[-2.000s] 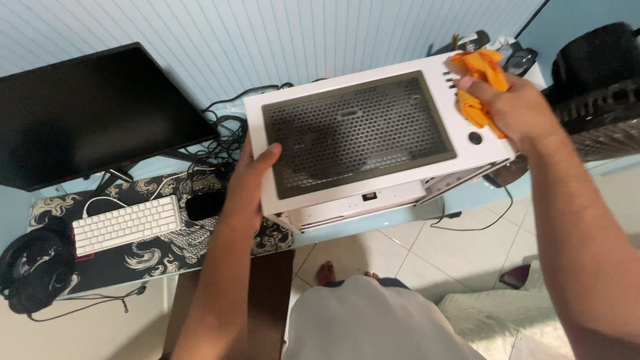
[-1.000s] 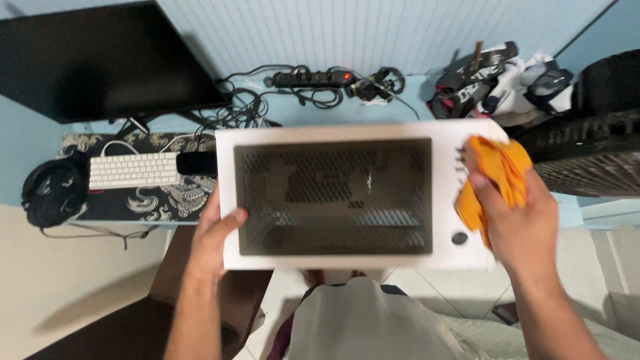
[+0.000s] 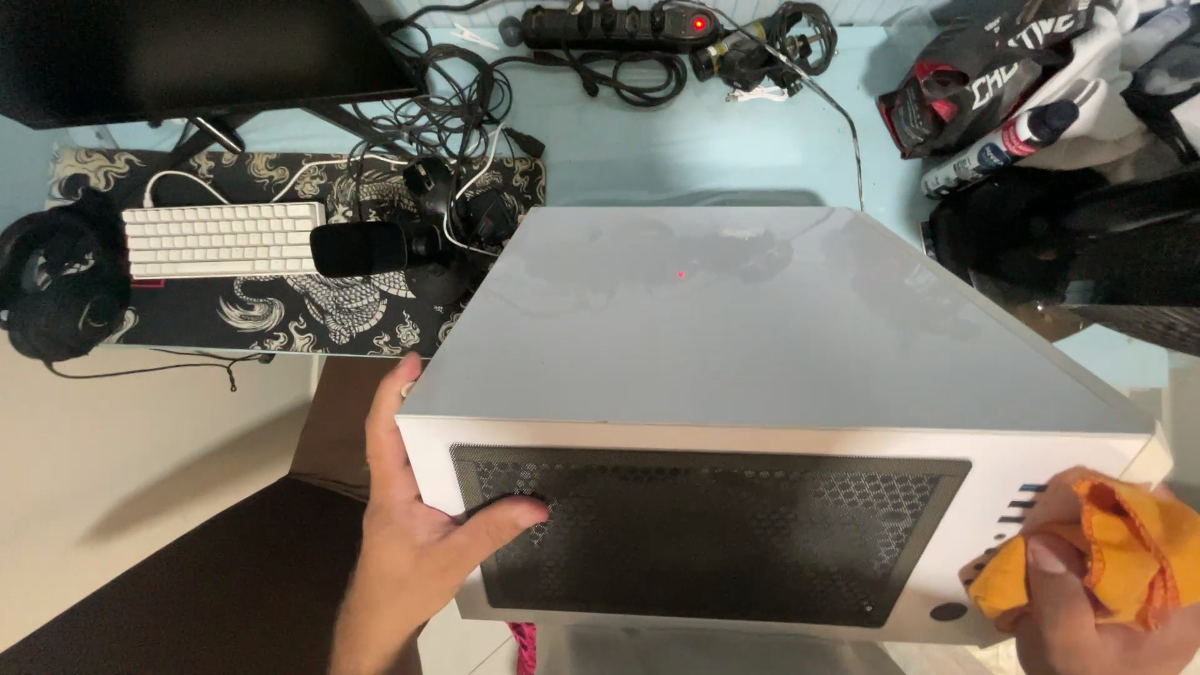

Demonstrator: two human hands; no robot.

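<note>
A white computer case (image 3: 712,328) lies on its side at the near edge of the light blue desk, its broad smooth panel facing up. Its front face, with a dark mesh filter (image 3: 703,539), ports and a round button, is turned toward me. My left hand (image 3: 431,525) grips the left end, thumb on the mesh and fingers around the side edge. At the right end, my right hand (image 3: 1059,581) holds an orange cloth (image 3: 1134,553) against the front face beside the ports; some of its fingers are hidden by the cloth.
A monitor (image 3: 187,56), white keyboard (image 3: 225,240), microphone (image 3: 361,248) and headphones (image 3: 61,272) are at the left on a patterned desk mat (image 3: 253,309). Tangled cables (image 3: 459,94) and a power strip (image 3: 614,28) lie behind the case. A spray can (image 3: 998,150) and bags (image 3: 984,75) sit at the right.
The case has turned from its mesh face toward the camera to its broad panel facing up, and now rests over the desk. Both hands stay at its ends, the cloth still in the right.
</note>
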